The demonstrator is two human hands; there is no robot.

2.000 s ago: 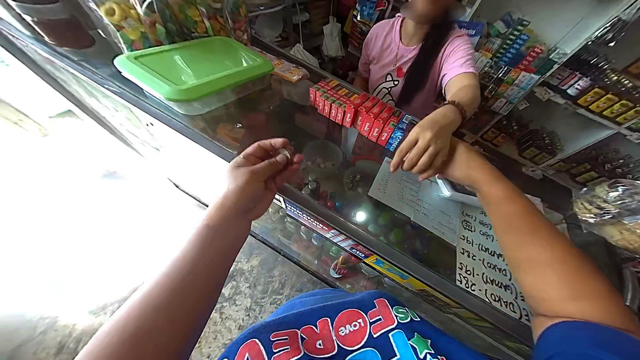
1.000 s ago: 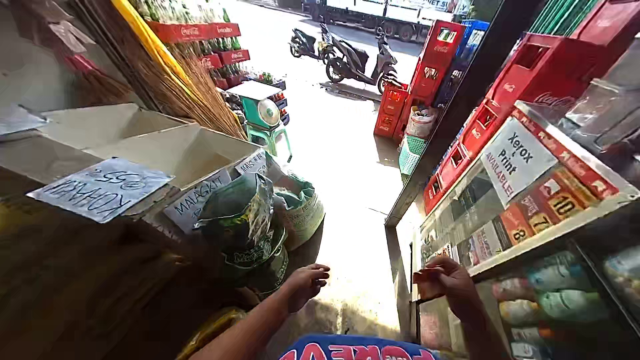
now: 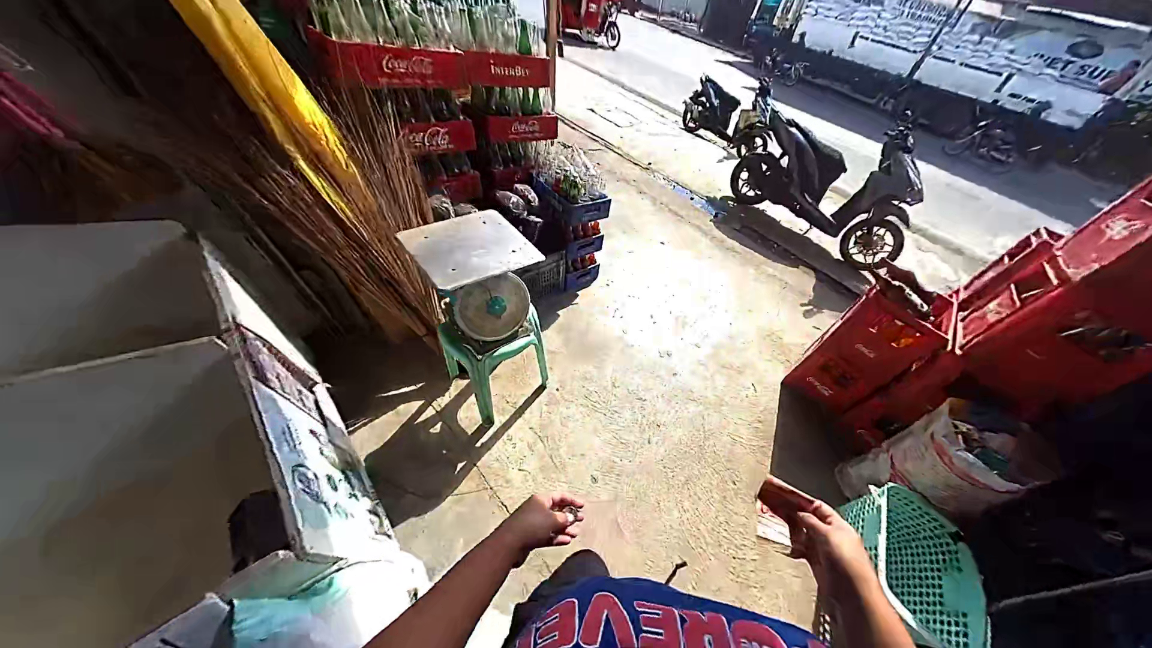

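Note:
My left hand (image 3: 544,522) is low in the middle of the head view, its fingers curled round a small shiny coin-like object (image 3: 571,515). My right hand (image 3: 823,538) is farther right, beside a green plastic basket (image 3: 931,558). Between its thumb and fingers is a thin, flat, pale and reddish item (image 3: 772,526); whether it is paper or a packet is not clear. The two hands are apart, over the concrete floor (image 3: 630,450).
A green plastic stool (image 3: 486,369) with a dial scale (image 3: 491,306) stands ahead left, near stick brooms (image 3: 387,234) and stacked bottle crates (image 3: 387,61). Red crates (image 3: 864,351) and a sack (image 3: 909,459) line the right. White bins (image 3: 108,423) stand left. Motor scooters (image 3: 810,189) are parked outside.
The view has moved from a shop counter with a person behind it to the sunlit entrance. My right hand, near that person's hand two seconds ago, is now apart from it. Stool and scooters appear nearer.

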